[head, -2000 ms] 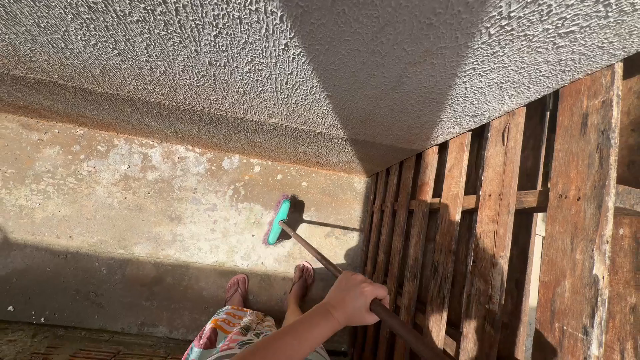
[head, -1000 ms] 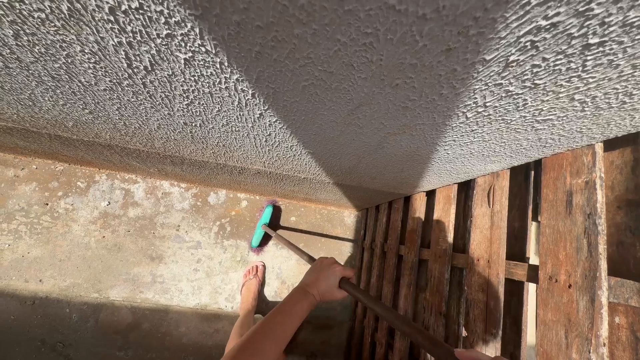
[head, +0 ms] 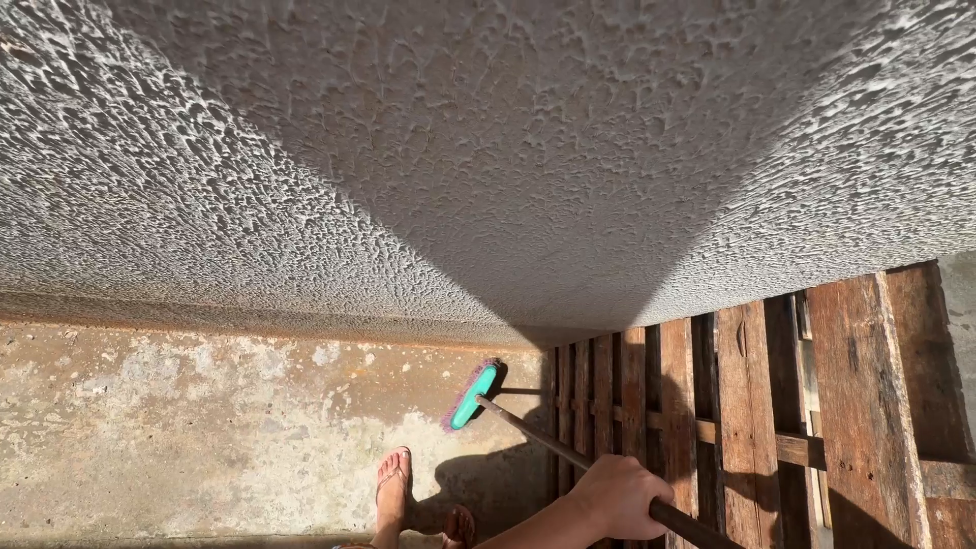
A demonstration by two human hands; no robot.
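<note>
A broom with a turquoise head [head: 473, 396] and purplish bristles rests on the concrete floor near the foot of the wall. Its brown handle [head: 537, 436] slants down to the lower right. My left hand [head: 624, 496] is closed around the handle, near the bottom edge of the view. The upper end of the handle runs out of the frame, and my right hand is not in view. Below the broom head, one foot in a flip-flop [head: 393, 476] stands on the sunlit floor; the other foot [head: 458, 528] is in shadow and partly cut off.
A rough-textured wall [head: 488, 191] fills the upper view. Along the right stand wooden pallet slats [head: 751, 412] with gaps between them, close to the handle and my left hand. Concrete floor [head: 191, 442] with pale, worn patches stretches to the left.
The broom head has turned to a different slant and sits nearer the pallet slats than one second ago. My right hand, partly seen on the handle then, has left the view.
</note>
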